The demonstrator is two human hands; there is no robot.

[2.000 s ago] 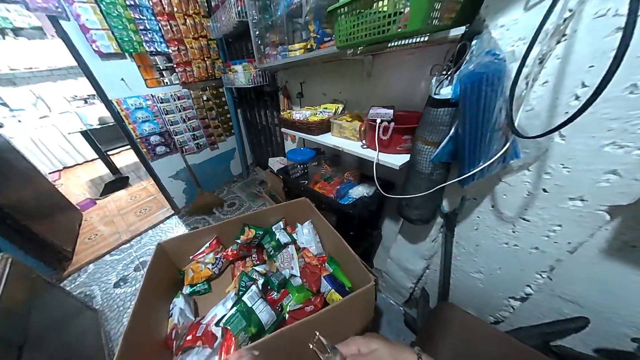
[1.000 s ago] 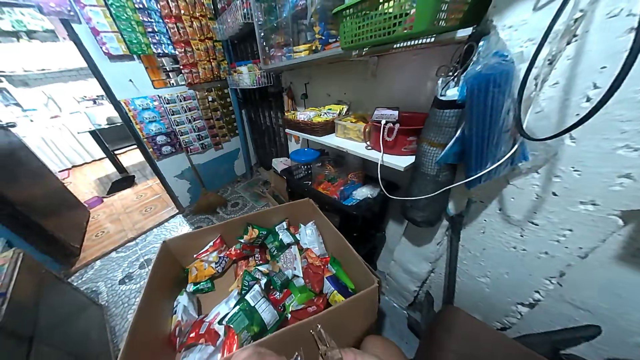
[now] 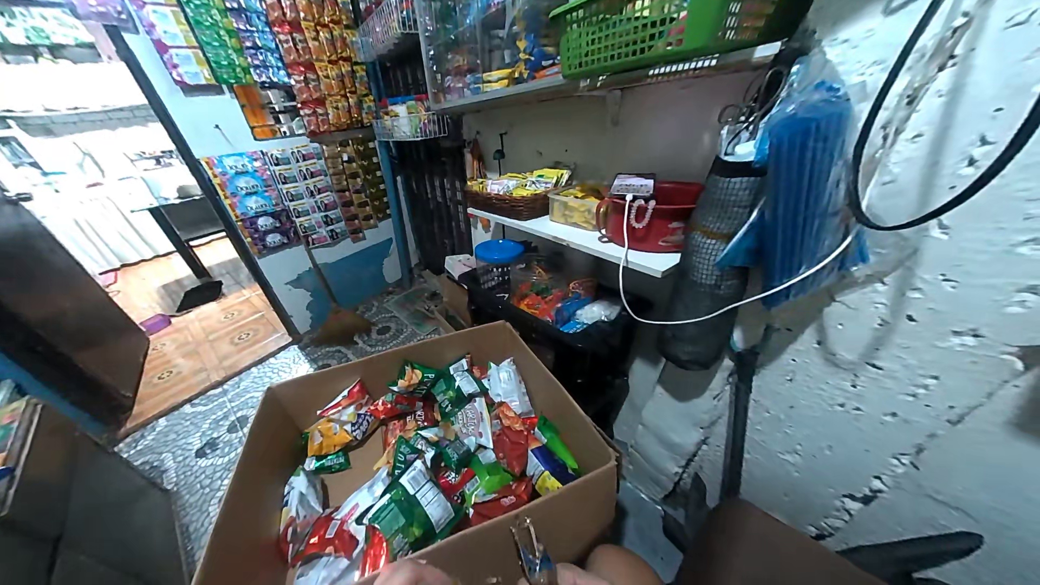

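At the bottom edge of the head view, only a small part of my left hand (image 3: 413, 574) shows, by the near side of an open cardboard box (image 3: 561, 520); what it holds is hidden. My right hand (image 3: 578, 575) is just to its right, mostly cut off, with its fingers on a small shiny object (image 3: 532, 552) with thin metal-like parts, whose kind I cannot tell. Inside the box lie many snack bags, among them a green one (image 3: 414, 508), a yellow one (image 3: 329, 436) and a silver one (image 3: 509, 387).
Beyond the box stands a black crate (image 3: 561, 325) of wrapped goods. A white shelf (image 3: 569, 236) holds a wicker basket (image 3: 508, 203) and a red pot (image 3: 670, 219), with a white cable (image 3: 723, 313) hanging nearby. A brown seat (image 3: 772, 548) is at right, a broom (image 3: 341, 325) by the doorway.
My left hand shows more at the bottom edge than two seconds ago. The shiny object remains beside my right hand. The snack bags have not plainly moved.
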